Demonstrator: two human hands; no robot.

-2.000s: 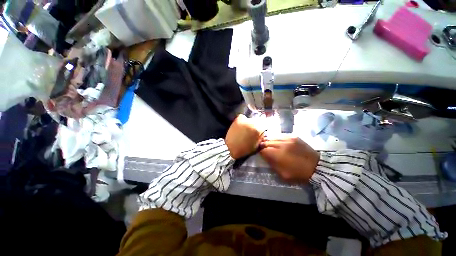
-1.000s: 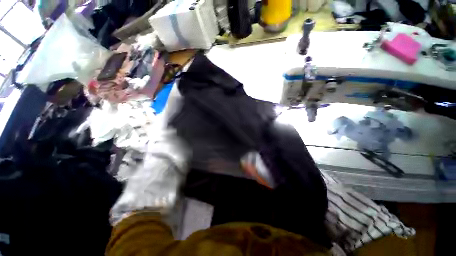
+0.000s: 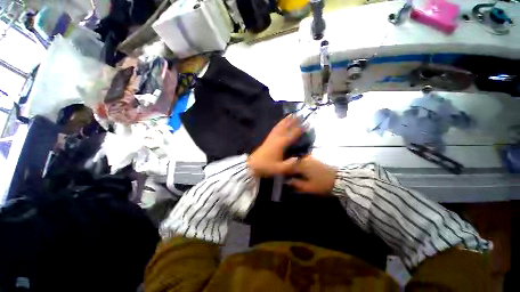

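Observation:
A black garment piece [image 3: 231,111] lies on the white table left of the needle and runs under both hands toward the front edge. My left hand [image 3: 276,149] lies over the cloth just left of and below the presser foot [image 3: 341,106], fingers pointing toward it. My right hand [image 3: 312,175] is at the table's front edge, its fingertips meeting the left hand at the cloth. The fingers are slightly blurred and the exact hold is partly hidden. The industrial sewing machine [image 3: 388,65] stands behind and to the right.
Dark metal snips [image 3: 435,158] and a grey-blue cloth scrap [image 3: 425,120] lie right of the needle. White scraps [image 3: 134,149] and a scrap basket [image 3: 166,91] are at left, with a black garment pile [image 3: 74,234] below. A pink block [image 3: 436,14] sits on the machine.
The black piece was lifted and swung over the table's front edge, then laid flat left of the needle. Both hands are back together by the presser foot, and the camera view has shifted.

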